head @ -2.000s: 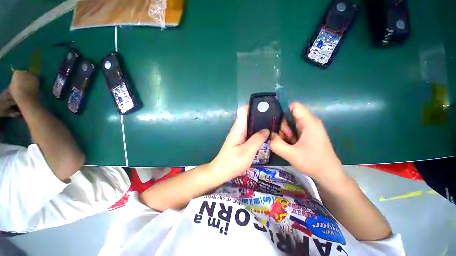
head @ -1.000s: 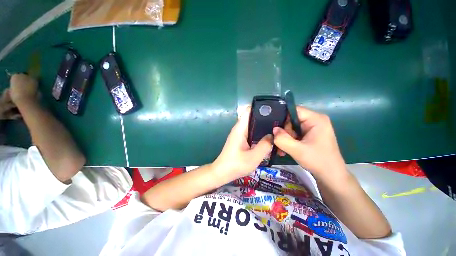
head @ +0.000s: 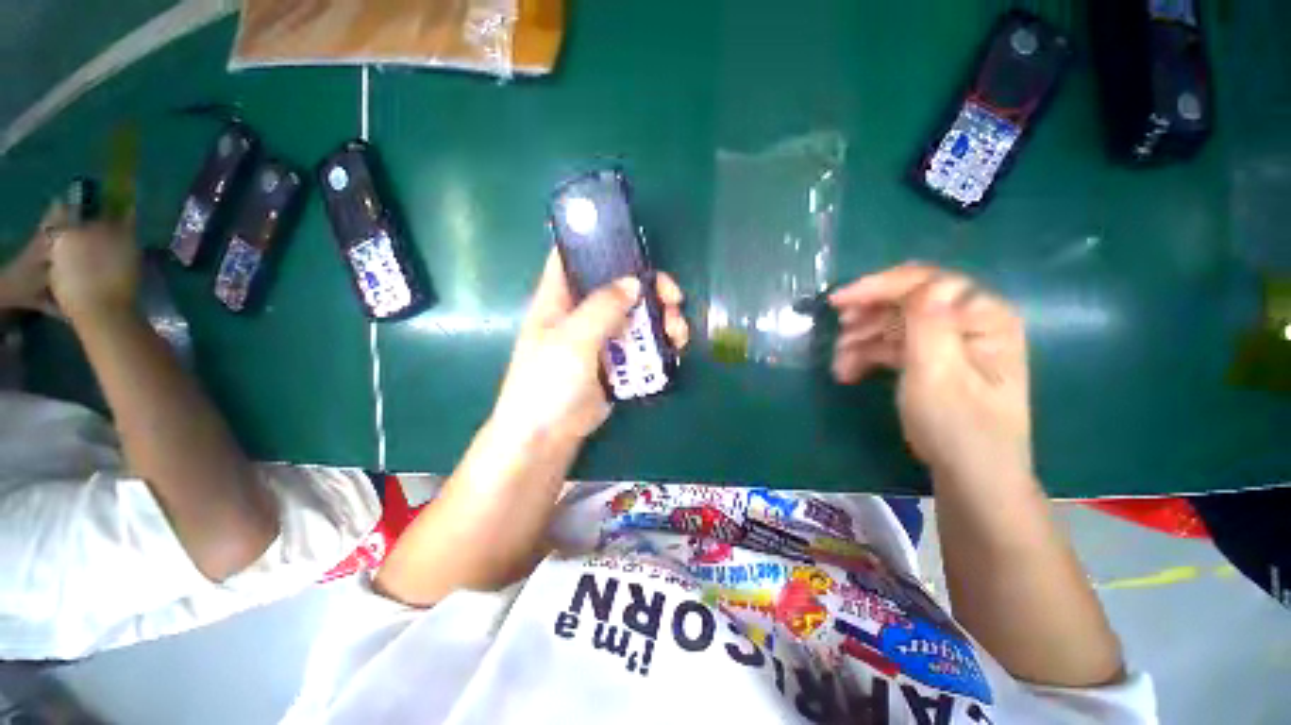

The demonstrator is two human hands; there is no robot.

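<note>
My left hand [head: 574, 340] holds a black phone housing [head: 602, 234] above the bench, left of centre. Its silver disc is at the far end and its silver-blue board at the near end; my thumb lies across the middle. My right hand [head: 942, 347] is slightly blurred over the right edge of the clear release sheet [head: 772, 213]. Its fingertips pinch a dark tool, likely the tweezers [head: 821, 303], with the tip by the sheet's near end. A small yellowish patch shows at the sheet's near left corner. Whether the tip touches the sheet cannot be told.
A loose housing [head: 991, 113] and stacked housings [head: 1154, 78] lie at the far right. Three housings, one of them here [head: 371, 234], lie at left. A bagged amber sheet [head: 397, 36] lies at the far left. Another person's arm [head: 156, 383] rests at the left edge.
My left hand has moved left with the housing and off my right hand. My right hand has moved right, away from the housing, to the clear sheet. The view has shifted slightly.
</note>
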